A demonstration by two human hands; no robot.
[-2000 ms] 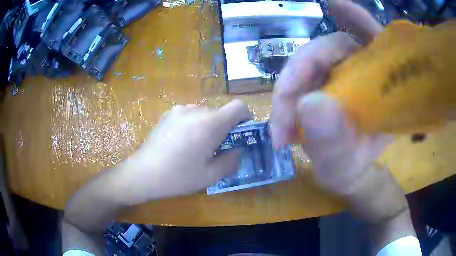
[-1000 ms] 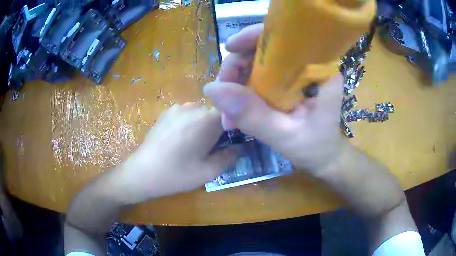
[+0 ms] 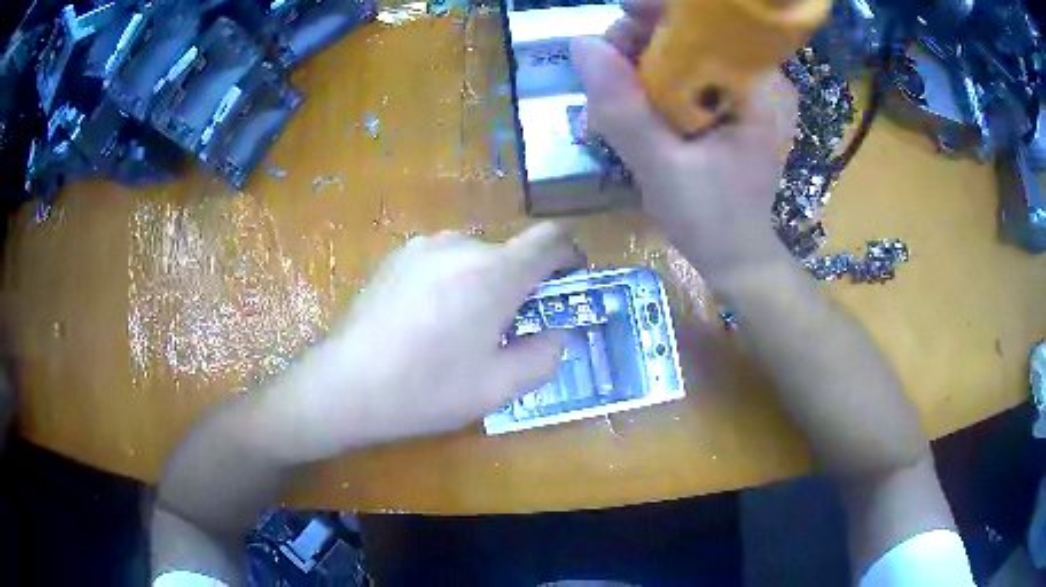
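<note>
A pale grey housing (image 3: 625, 344) lies on the bench near its front edge, recesses facing up, with a round-holed strip at its right end. A dark metal fitting (image 3: 574, 310) sits inside its upper part. My left hand (image 3: 447, 333) holds the housing down from the left, thumb across the inside, fingers at the top edge. My right hand (image 3: 700, 161) grips the orange electric screwdriver (image 3: 717, 57) up in front of the screw feeder (image 3: 562, 115). The driver's tip is hidden behind my hand.
A pile of metal fittings (image 3: 809, 172) lies right of the feeder, trailing toward the right. Stacked housings (image 3: 207, 98) are heaped at the back left, and more (image 3: 941, 92) at the back right. Dark parts (image 3: 307, 545) show below the curved bench edge. A black cord curves at right.
My right hand and the screwdriver first moved left over the housing, then away to the feeder, uncovering the housing's right end. My left hand has hardly moved.
</note>
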